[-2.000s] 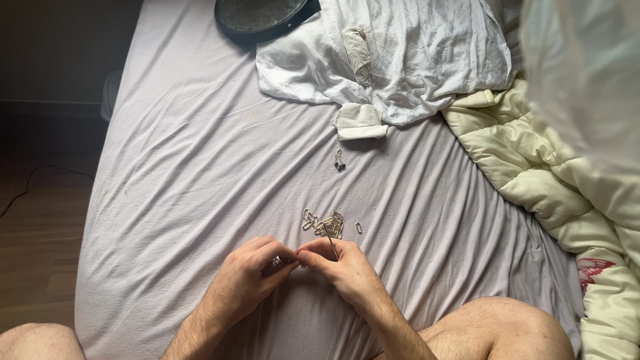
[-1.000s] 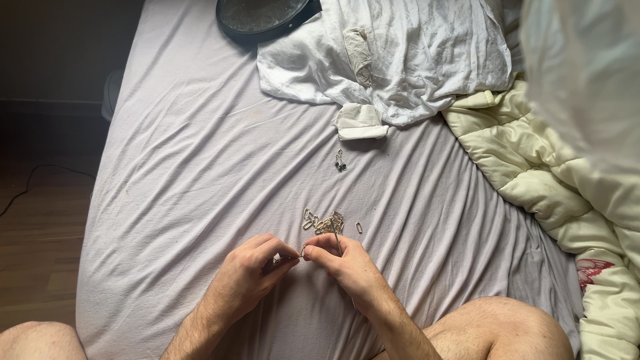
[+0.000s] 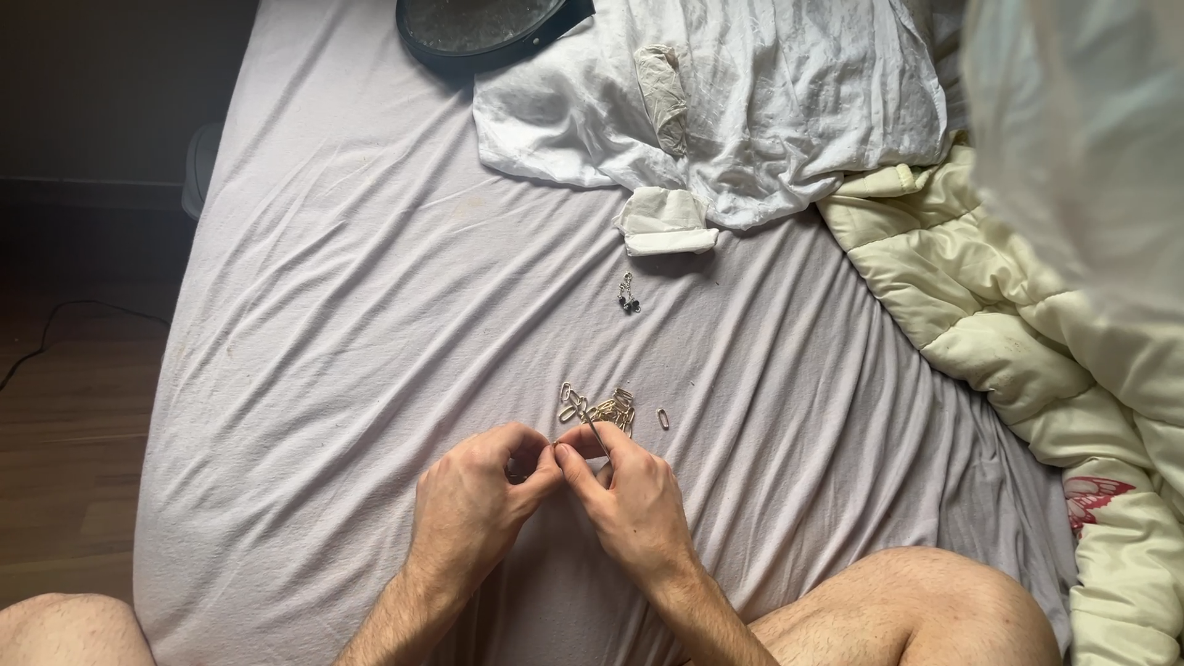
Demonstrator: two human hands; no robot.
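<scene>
My left hand [image 3: 479, 499] and my right hand [image 3: 638, 504] meet at the fingertips above the bed sheet, pinching a tiny metal piece [image 3: 556, 443] between them; its shape is mostly hidden. A thin metal tool [image 3: 595, 433], perhaps tweezers, sticks out of my right hand between the fingers. Just beyond my hands lies a small pile of gold-coloured oval links [image 3: 610, 409], with one loose link [image 3: 663, 419] to its right. Farther up the sheet rests a small chain piece with dark beads [image 3: 629, 296].
A folded white paper or cloth packet [image 3: 668, 222] lies before a rumpled white cloth [image 3: 768, 102]. At the top stands a round dark-rimmed object [image 3: 476, 28]. A pale yellow quilt [image 3: 980, 342] runs down the right side. My knees flank the near edge.
My hands stay in nearly the same place, with small finger movements; the fingertips, slightly apart a second ago, are now closer together.
</scene>
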